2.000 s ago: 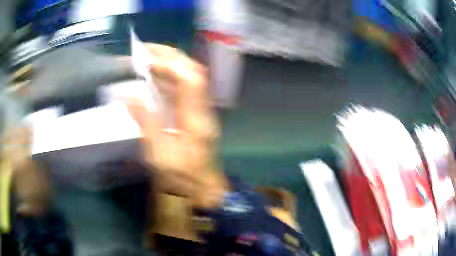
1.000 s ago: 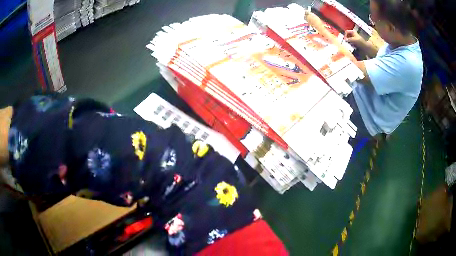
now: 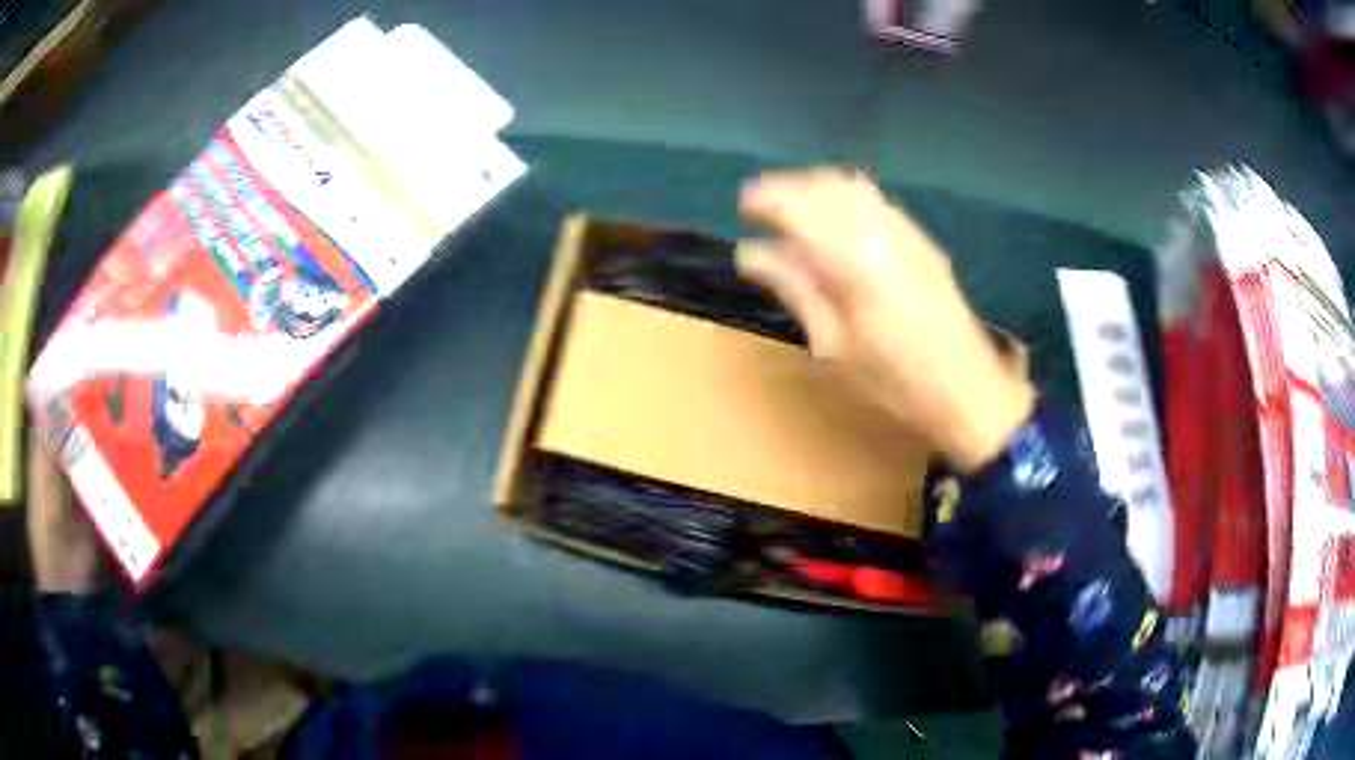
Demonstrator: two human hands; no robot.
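Observation:
An open brown tray (image 3: 553, 356) lies in front of me. A tan cardboard insert (image 3: 713, 408) runs along its middle, with black cables (image 3: 632, 520) beside it and a red clamp (image 3: 862, 579) at the near edge. My right hand (image 3: 877, 305) is over the tray's far right part, fingers apart, holding nothing. A red-white printed box sleeve (image 3: 245, 282) is tilted at the left with its white end flaps pointing away. My left hand (image 3: 63, 520) is at its lower left edge, mostly hidden behind it; its grip looks closed on the sleeve.
A label sheet (image 3: 1115, 401) lies right of the tray. Flattened sleeves (image 3: 1293, 446) stand in red-white layers at the far right. A yellow strip (image 3: 30, 312) is at the left edge. A small pinkish-white item (image 3: 918, 23) is at the top. The green bench (image 3: 372, 520) lies below.
The view has swung from the right-hand sleeve stacks and the other person to the tray. The printed sleeve at the left and both my hands are now in view.

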